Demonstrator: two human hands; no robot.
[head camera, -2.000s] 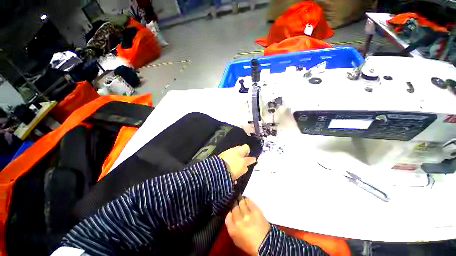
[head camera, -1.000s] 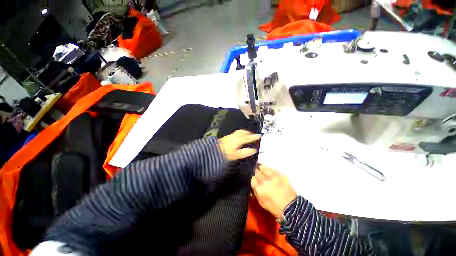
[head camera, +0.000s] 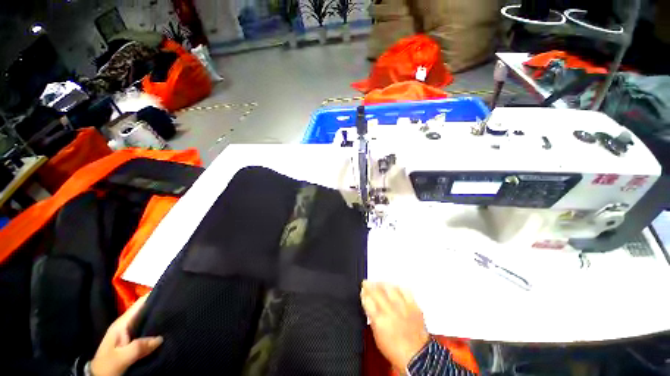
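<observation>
A black padded back panel (head camera: 198, 312) lies on the white table with its far right corner at the presser foot and needle (head camera: 373, 213). A camouflage strip (head camera: 296, 220) runs along it, and a plain black band (head camera: 228, 262) crosses it. My left hand (head camera: 123, 344) holds the panel's near left edge, thumb on top, fingers partly hidden. My right hand (head camera: 393, 317) is at the panel's right edge, close below the needle, its fingertips on the rim. The white sewing machine (head camera: 514, 158) stands right of the panel. Silver snips (head camera: 502, 271) lie on the table right of my right hand.
Black pieces (head camera: 73, 235) lie on orange cloth (head camera: 139, 242) at the left. A blue crate (head camera: 323, 123) stands behind the machine. Orange bundles (head camera: 411, 62) and brown sacks (head camera: 466, 33) are further back. The white table's (head camera: 544, 316) curved front edge is at the right.
My left hand has moved from beside the needle to the panel's near left edge, uncovering the panel. The panel has turned to lie more lengthwise. My right hand stays at the right rim. The view has shifted.
</observation>
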